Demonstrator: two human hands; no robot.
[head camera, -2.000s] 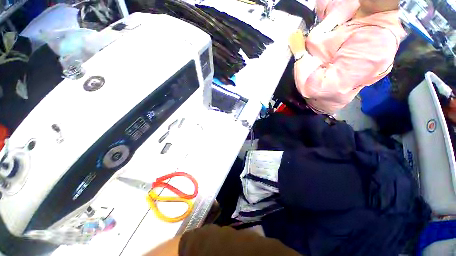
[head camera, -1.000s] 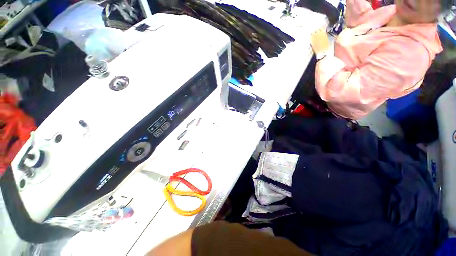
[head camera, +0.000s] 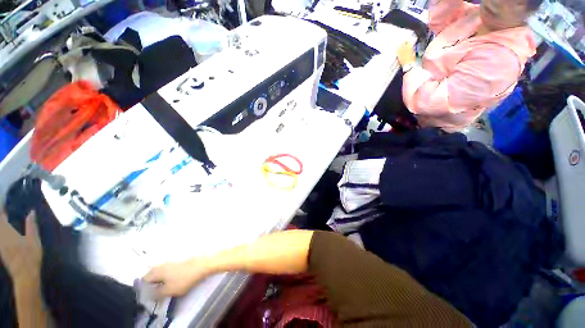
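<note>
A large dark garment (head camera: 83, 295) lies at the lower left of the white sewing table. My left hand (head camera: 24, 250) is at the far left edge, blurred, with dark cloth between thumb and fingers. My right hand (head camera: 172, 279) is low at the table's front edge, its blurred fingers closed at the garment's right edge beside a small pale patch. The white sewing machine (head camera: 256, 70) stands beyond, its needle area blurred. Scissors with red and orange-yellow handles (head camera: 282, 172) lie right of it.
Navy garments with white lining (head camera: 449, 205) are piled right of the table. A person in pink (head camera: 465, 77) sits at another machine behind. A grey-white bin (head camera: 571, 173) stands at the far right. A red-orange bundle (head camera: 70, 122) and dark cloth are behind the machine at left.
The view has swung left and widened, bringing both hands and the garment into view. Before, only part of my right arm showed. A dark strip now shows across the machine.
</note>
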